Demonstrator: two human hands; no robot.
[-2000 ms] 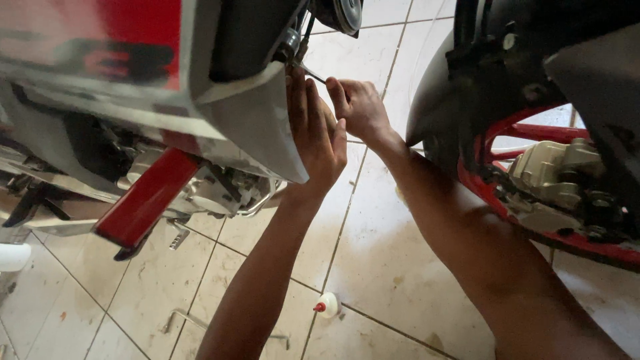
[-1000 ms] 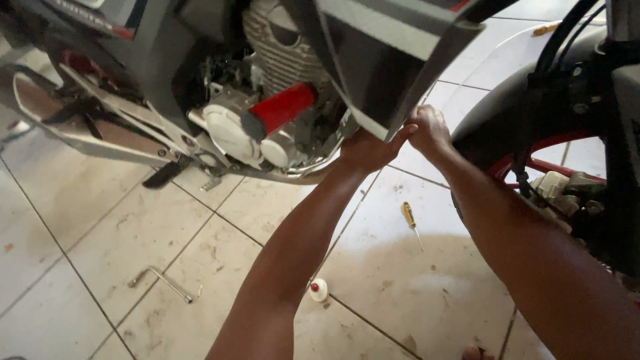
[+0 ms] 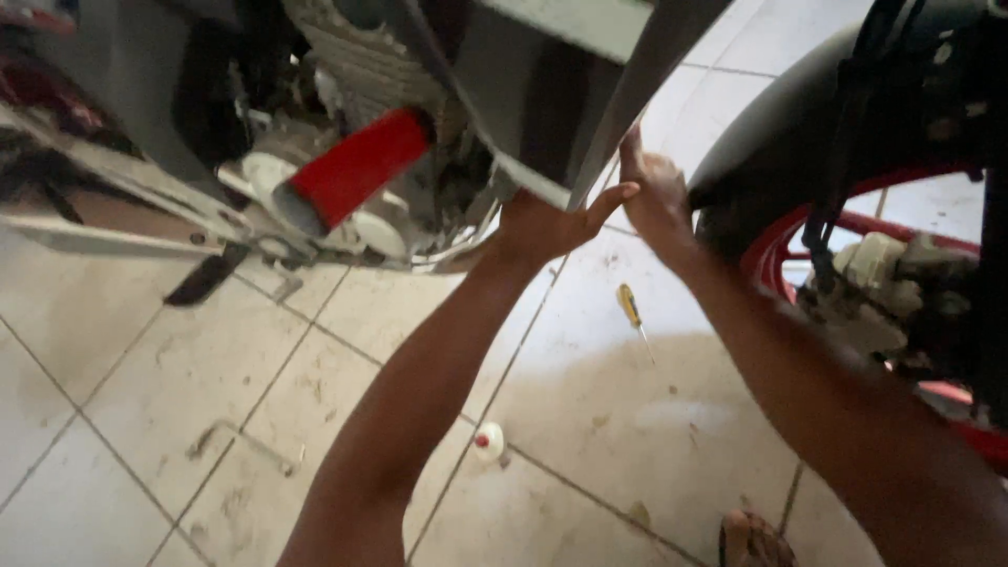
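A dark grey motorcycle fairing panel (image 3: pixel 543 102) reaches down between my arms, its lower tip near my hands. My left hand (image 3: pixel 551 224) is at that tip, thumb stretched to the right, its fingers hidden behind the panel. Just right of the panel's edge is my right hand (image 3: pixel 650 177), its fingers bent and blurred; whether it holds something cannot be made out. The engine (image 3: pixel 370 71) and a red cylindrical crash slider (image 3: pixel 358 169) are left of the panel.
The front wheel's black fender (image 3: pixel 776 110) and brake caliper (image 3: pixel 878 264) stand close on the right. On the tiled floor lie a yellow-handled screwdriver (image 3: pixel 630 305), a bent metal wrench (image 3: pixel 256 447) and a small white bottle with a red tip (image 3: pixel 492 442). A foot (image 3: pixel 752 539) shows at the bottom.
Two seconds ago my hands were close together, with a thin tool at my right hand; that tool is not visible now. The view has shifted, bringing more of the engine into sight.
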